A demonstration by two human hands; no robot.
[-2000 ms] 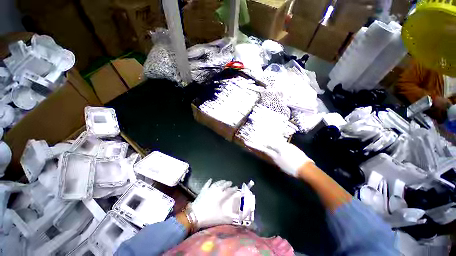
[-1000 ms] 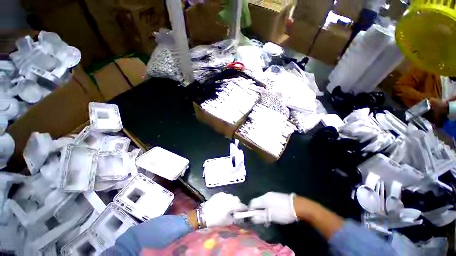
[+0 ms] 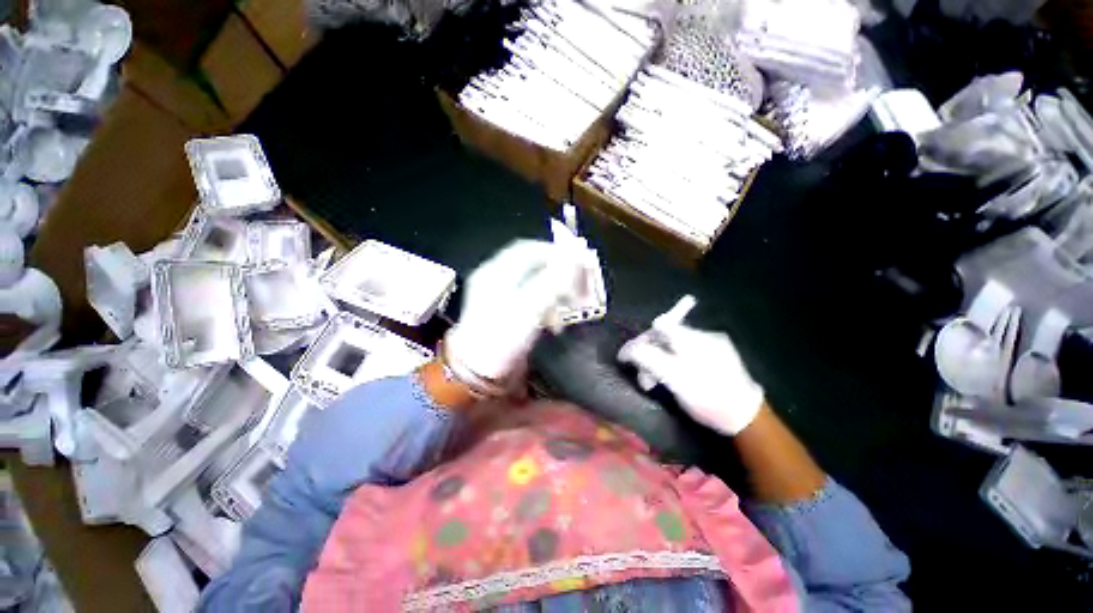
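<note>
My left hand (image 3: 503, 309), in a white glove and slightly blurred, is on a white housing (image 3: 584, 287) with an upright narrow part standing on it, on the dark bench (image 3: 599, 371). The hand covers the housing's left side. My right hand (image 3: 701, 369), also gloved, is a little to the right and holds a short slender white strip (image 3: 677, 314) between thumb and fingers, its tip pointing up and away. The strip's lower end is hidden by the fingers. The two hands are apart.
Two small open cartons (image 3: 573, 168) packed with white rods stand beyond my hands. White housings (image 3: 204, 314) are heaped at the left beside a large brown carton (image 3: 102, 198). White assembled units (image 3: 1019, 347) and black sheeting (image 3: 875, 222) lie at the right.
The view has tipped down. My left hand has moved from near my lap onto the housing, which stood alone on the bench. My right hand has moved away from my left, holding the strip.
</note>
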